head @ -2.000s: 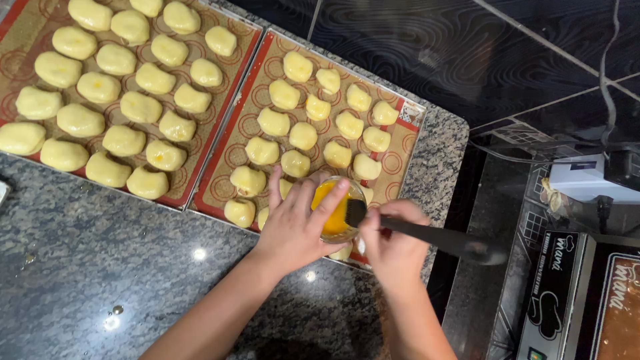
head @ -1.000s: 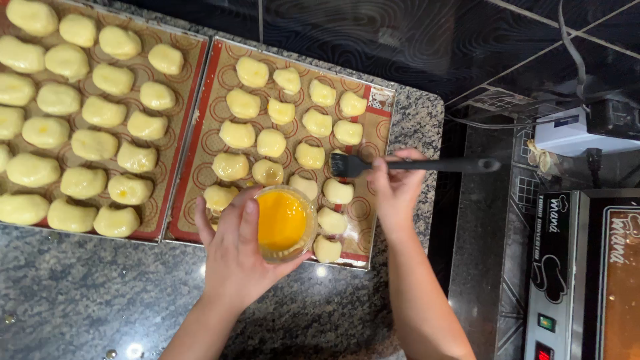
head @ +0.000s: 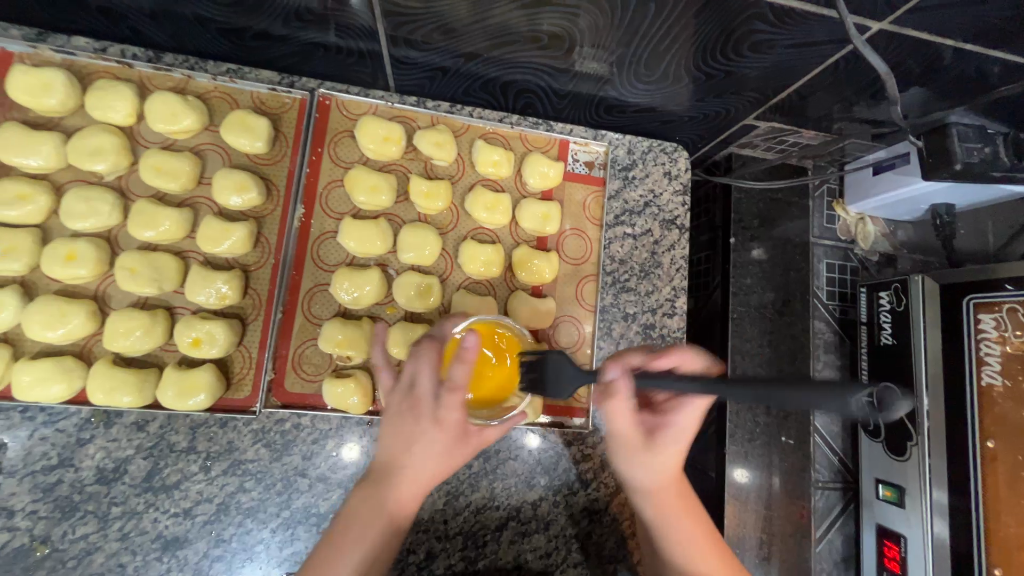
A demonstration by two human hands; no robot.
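Observation:
My left hand [head: 436, 400] holds a small clear bowl [head: 490, 418] of yellow-orange liquid, perhaps egg wash, above the lower part of the right baking tray [head: 592, 320]. In my right hand [head: 660, 408] is a black pastry brush [head: 736, 388], its bristles at the bowl's right rim. Rows of pale dough pieces [head: 366, 237] lie on the tray's silicone mat; many look glossy, while one just above the bowl [head: 530, 310] looks duller. The bowl and my left hand hide some lower pieces. More glossy dough pieces [head: 149, 272] fill the left baking tray [head: 300, 200].
Both trays rest on a speckled granite countertop [head: 200, 480] against a dark tiled wall [head: 560, 56]. Beyond the counter's right edge stands an oven [head: 896, 416] with a lit display. A white device [head: 900, 188] with cables sits at the upper right.
One second ago the brush was on a dough piece at the tray's right side; my right hand has brought it down to the bowl. The lower right pieces were in sight then.

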